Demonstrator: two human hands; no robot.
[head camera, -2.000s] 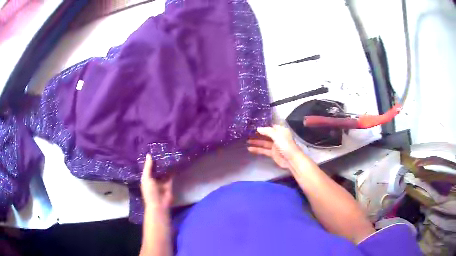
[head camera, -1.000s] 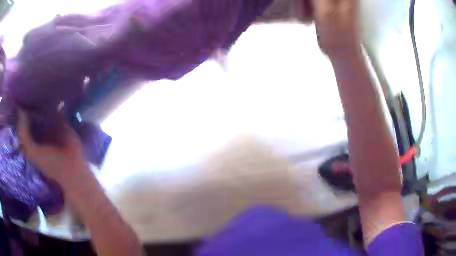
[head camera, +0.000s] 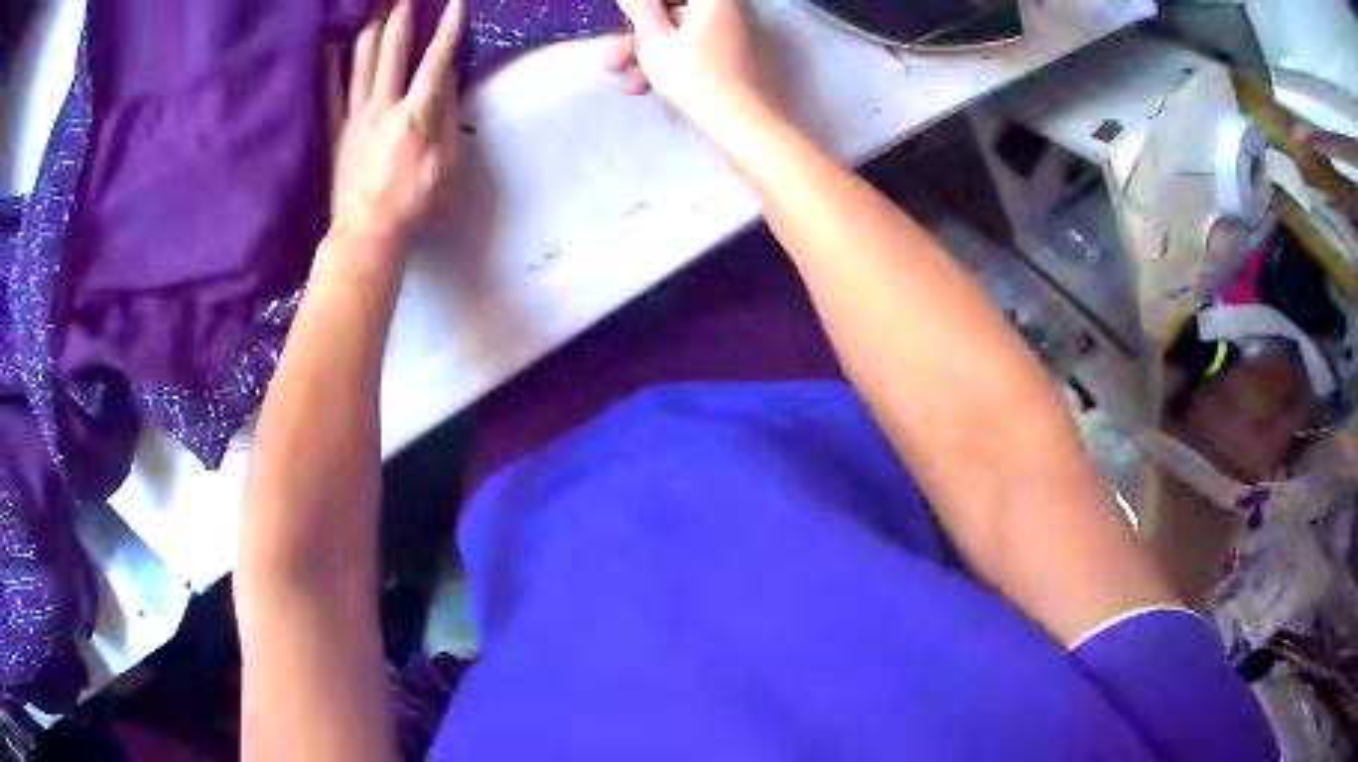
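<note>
The purple garment (head camera: 194, 194) lies lining up across the upper left of the table, with a flecked band (head camera: 544, 18) at the top. My left hand (head camera: 395, 127) lies on its right part, fingers spread and pointing up. My right hand (head camera: 693, 52) is at the top edge, fingers curled, at the right end of the flecked band. Whether it pinches the cloth cannot be told. The garment's upper part is out of the picture.
The dark iron (head camera: 946, 18) with a pale rim is cut off by the top edge, right of my right hand. The white table cover's (head camera: 596, 194) near edge slants up to the right. Cluttered cloth and pale objects (head camera: 1191, 194) stand at the right, below the table.
The garment, lifted and blurred one second ago, now lies spread on the table. My left hand has moved right and up onto it. The view has shifted, and the iron shows higher.
</note>
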